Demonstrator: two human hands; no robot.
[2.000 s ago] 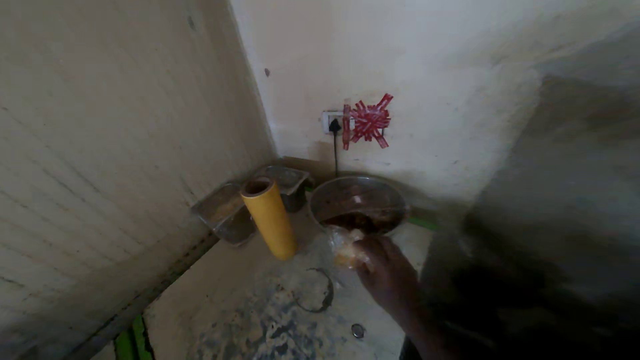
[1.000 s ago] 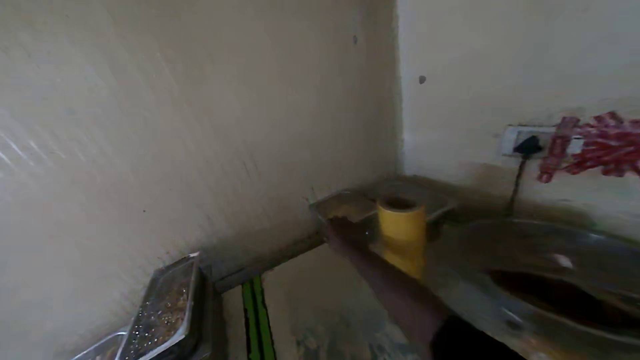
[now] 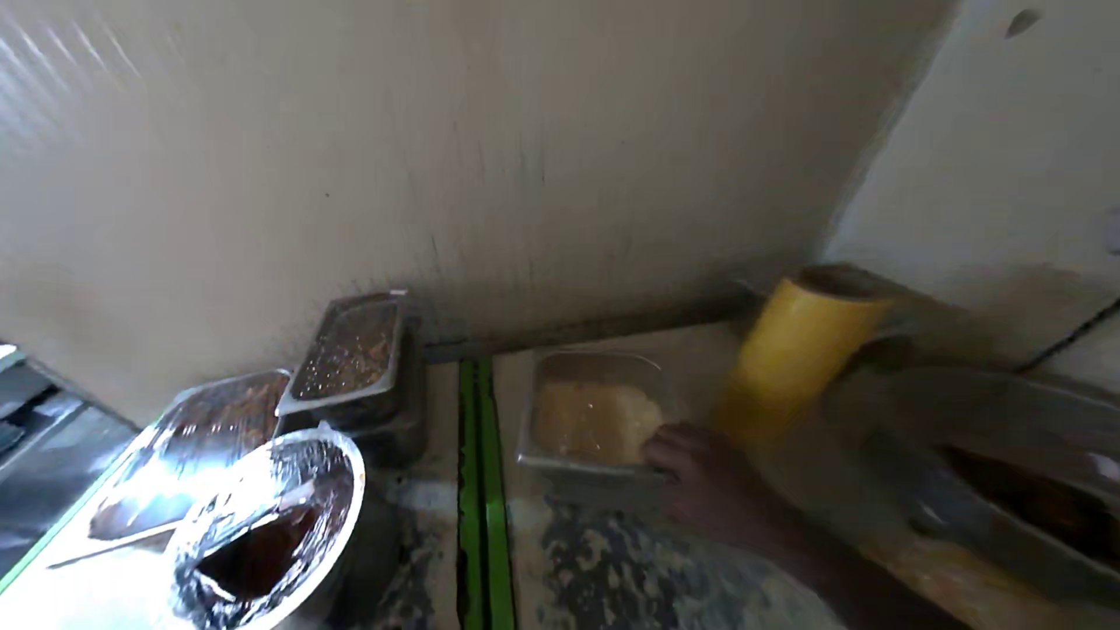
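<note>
My right hand (image 3: 687,464) reaches in from the lower right, its fingers at the right front rim of a rectangular metal pan (image 3: 599,420) that holds a pale yellowish food. Blur hides whether the fingers grip the rim. Behind the hand a yellow roll (image 3: 792,354) with a hollow core stands tilted on the table. A large metal bowl (image 3: 919,472) with dark contents is at the right. My left hand is out of the frame.
Left of the green strips (image 3: 484,516) stand a lidded pan (image 3: 346,350), a longer pan (image 3: 219,420) of brown food, and a foil-lined bucket (image 3: 350,516) with dark liquid and a utensil. Walls rise behind the table.
The view has swung left. My right hand, at the big bowl's front with something pale in it two seconds ago, is now at the pan of pale food, which has moved away from the corner.
</note>
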